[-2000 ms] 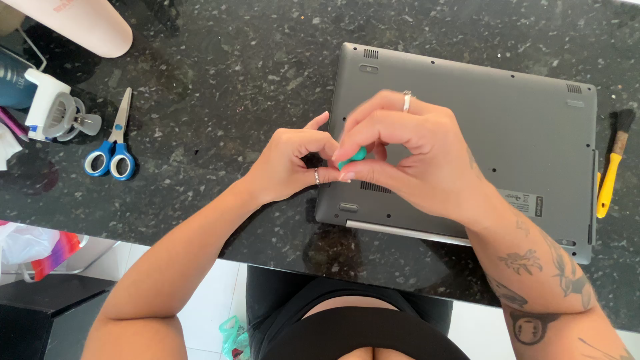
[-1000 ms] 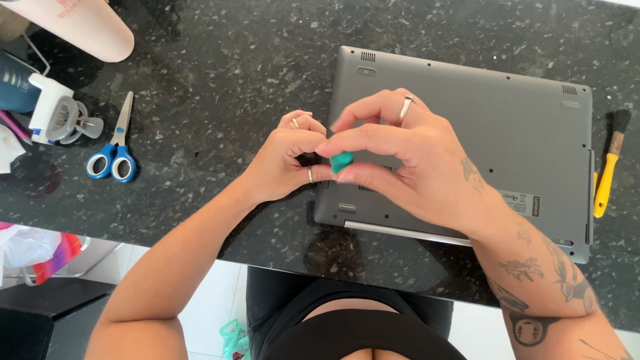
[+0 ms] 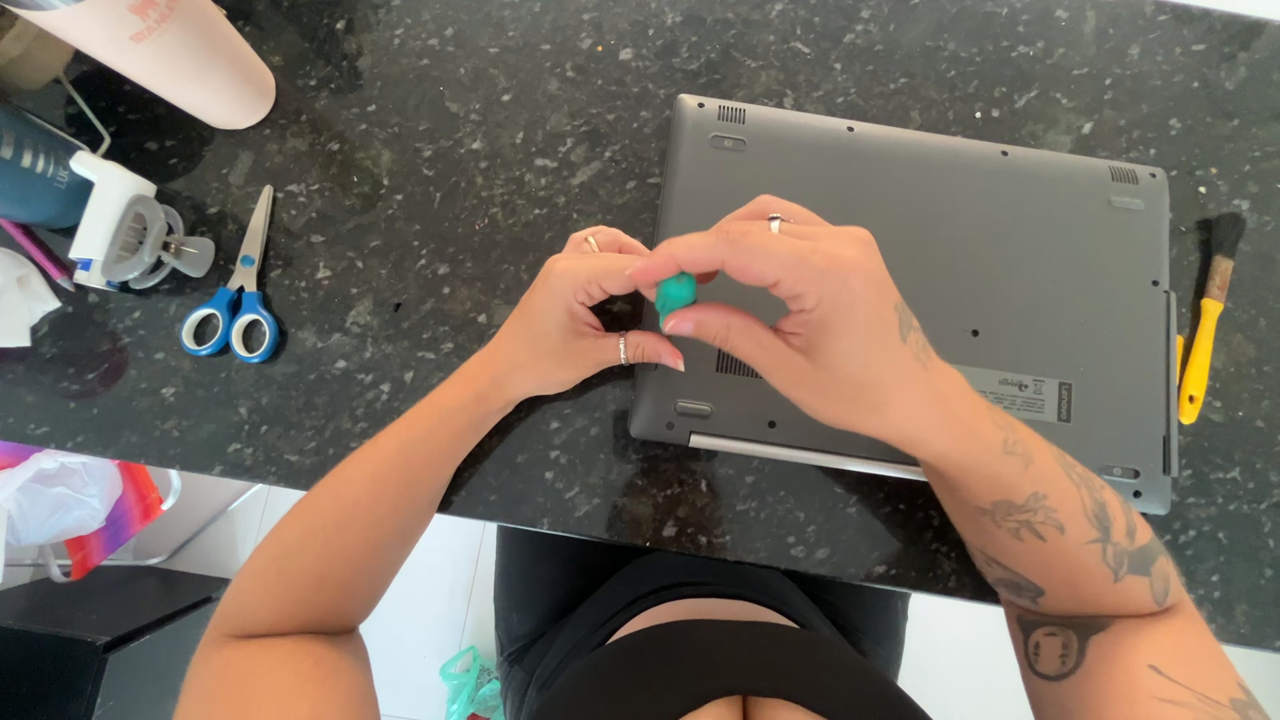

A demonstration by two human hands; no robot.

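Observation:
A small teal lump (image 3: 676,292), its material unclear, is between the thumb and forefinger of my right hand (image 3: 800,310). My left hand (image 3: 580,320) is right beside it, thumb and fingers apart around the lump's left side; whether it touches the lump I cannot tell. Both hands are above the left edge of a grey Lenovo laptop (image 3: 900,230), which lies upside down with its vents, screws and rubber feet showing. Part of its underside is hidden by my right hand and forearm.
Blue-handled scissors (image 3: 245,290) lie left on the dark speckled stone counter (image 3: 450,150). Behind them are a blue bottle (image 3: 40,170) with a white and clear lid and a pale pink tumbler (image 3: 190,60). A yellow-handled brush (image 3: 1205,340) lies right of the laptop.
The fingers of both hands have shifted around the teal lump, which shows more plainly than two seconds ago. The laptop, scissors and brush have stayed in place.

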